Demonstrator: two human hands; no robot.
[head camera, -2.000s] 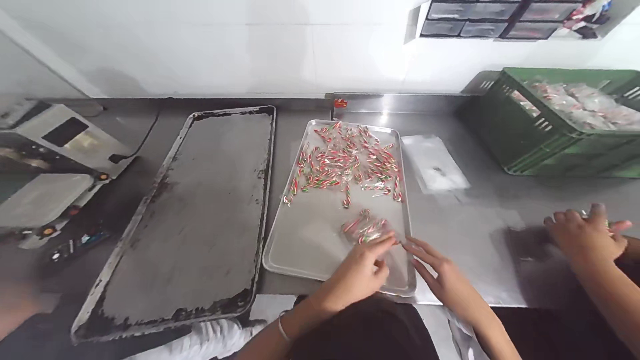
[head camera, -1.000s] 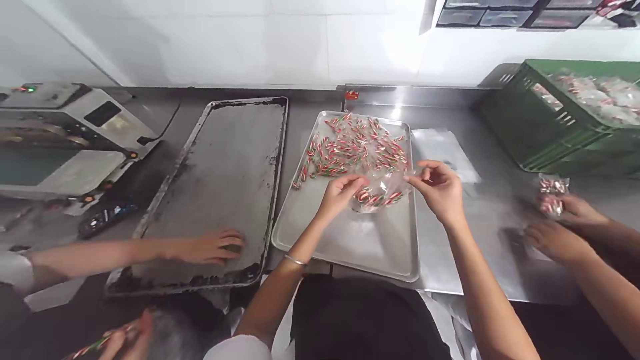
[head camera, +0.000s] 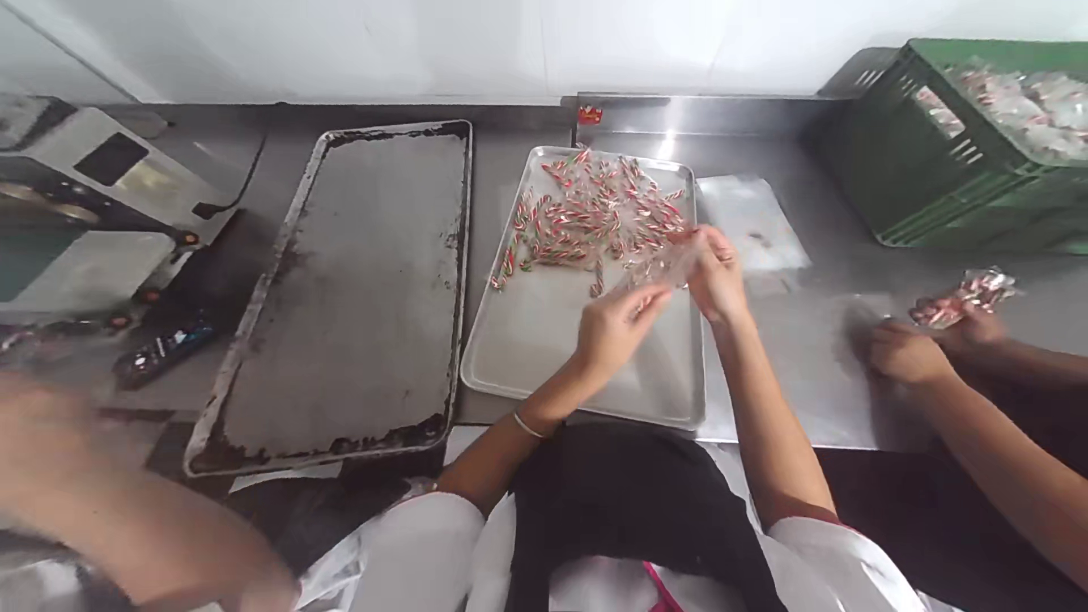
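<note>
Between my two hands is a clear plastic bag (head camera: 660, 267) with small striped candy canes showing in or through it. My left hand (head camera: 622, 321) pinches its lower left side, and my right hand (head camera: 714, 270) grips its upper right end. Both hands are above the right part of a light metal tray (head camera: 544, 357). A pile of red, white and green candy canes (head camera: 595, 208) covers the tray's far half. To the tray's right lies a stack of clear flat bags (head camera: 752, 223).
A large dark-stained baking tray (head camera: 357, 297) lies at left, beside a machine (head camera: 127, 187) and a dark handheld device (head camera: 166, 348). A green crate (head camera: 943, 170) of filled bags stands at back right. A co-worker's hands (head camera: 914, 350) hold a filled bag (head camera: 965, 297) at right; another person's blurred arm (head camera: 110, 493) is at left.
Both my hands have moved up from the tray's near part since two seconds ago, with the bag lifted between them. The co-worker's arm at left has left the dark tray.
</note>
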